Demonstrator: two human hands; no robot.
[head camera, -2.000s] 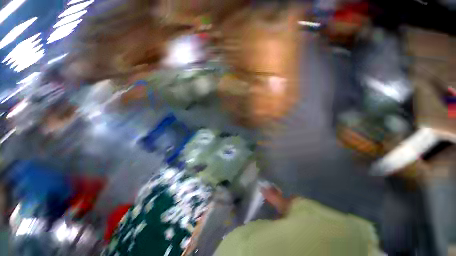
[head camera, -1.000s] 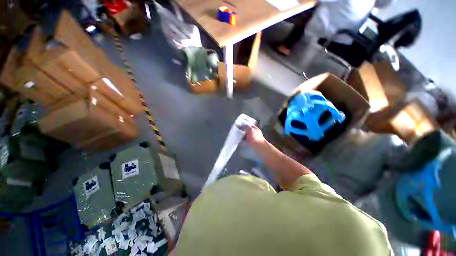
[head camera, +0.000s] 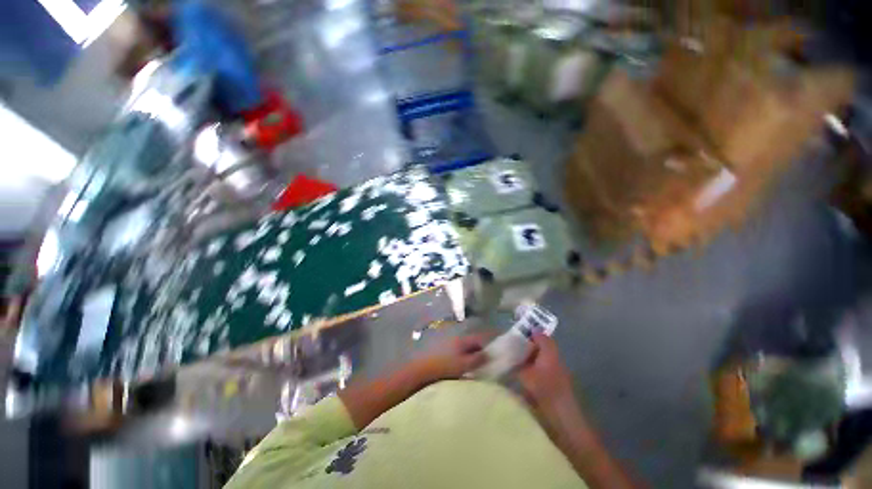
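My left hand (head camera: 460, 355) and my right hand (head camera: 545, 365) are close together in front of my chest, bottom centre. Between them they hold a white strip or pouch (head camera: 535, 320) with small dark print at its upper end. My left hand is at its lower left end, my right hand at its right side. The frame is blurred, so the finger detail does not show. The green workbench (head camera: 316, 256) lies ahead and to the left, littered with many small white scraps (head camera: 421, 244).
Grey-green lidded totes (head camera: 516, 260) stand at the bench end, with a blue trolley frame (head camera: 445, 129) beyond. Brown cartons (head camera: 660, 162) stand at the upper right. A red stool (head camera: 304, 193) is behind the bench. A bin or box with green contents (head camera: 798, 396) is at the lower right.
The view has swung back to the bench. Before, one hand held a long white strip out over the floor; now both hands hold a white piece near my chest.
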